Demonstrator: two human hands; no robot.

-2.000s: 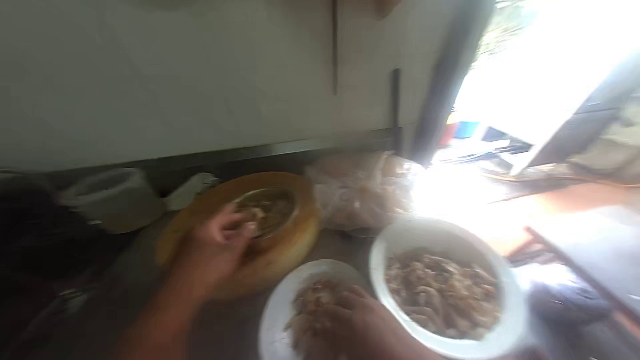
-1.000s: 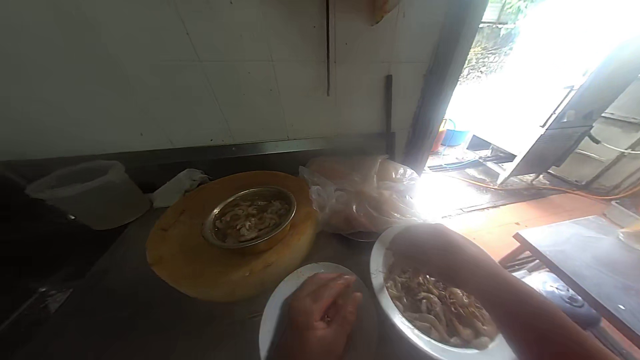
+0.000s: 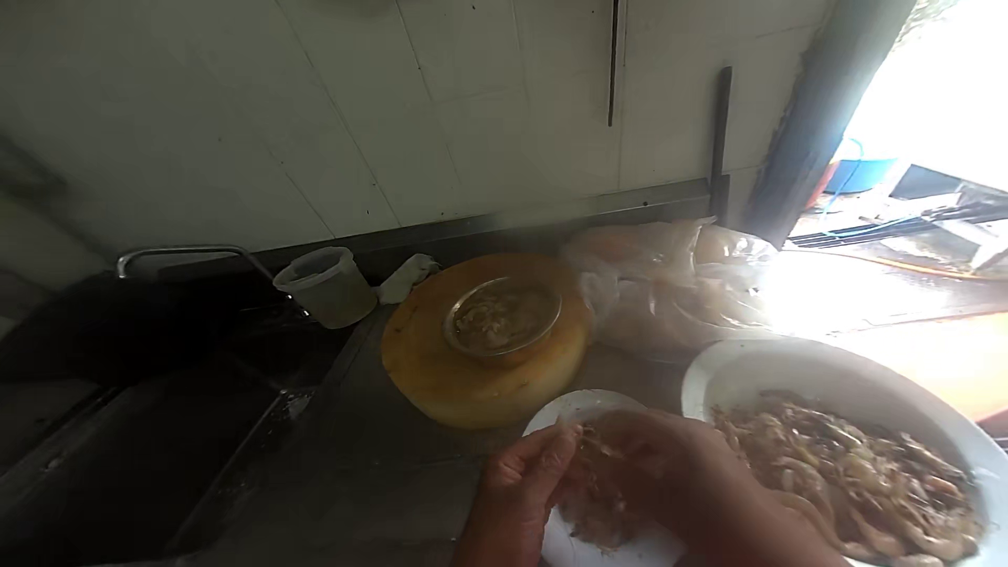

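My left hand (image 3: 524,480) and my right hand (image 3: 677,465) meet above a white plate or shallow bowl (image 3: 571,405); thumb and finger of the left pinch a small shrimp (image 3: 591,441), and the blurred right fingers are at it too. Shell scraps (image 3: 594,524) lie in the white dish beneath. To the right, a large white basin (image 3: 732,366) holds many whole raw shrimp (image 3: 858,472). Beyond the hands, a metal bowl (image 3: 450,331) with peeled shrimp pieces (image 3: 500,315) rests on a thick round wooden chopping block (image 3: 449,394).
Clear plastic bags with contents (image 3: 669,291) lie right of the block. A translucent plastic tub (image 3: 327,287) and a white cloth or bag (image 3: 405,277) stand left of it. Farther left are a dark sink area and a curved metal pipe (image 3: 189,250). A tiled wall (image 3: 488,142) rises behind.
My left hand was at the metal bowl two seconds ago. My right hand reached into the large basin one second ago and is now beside the left hand over the white dish.
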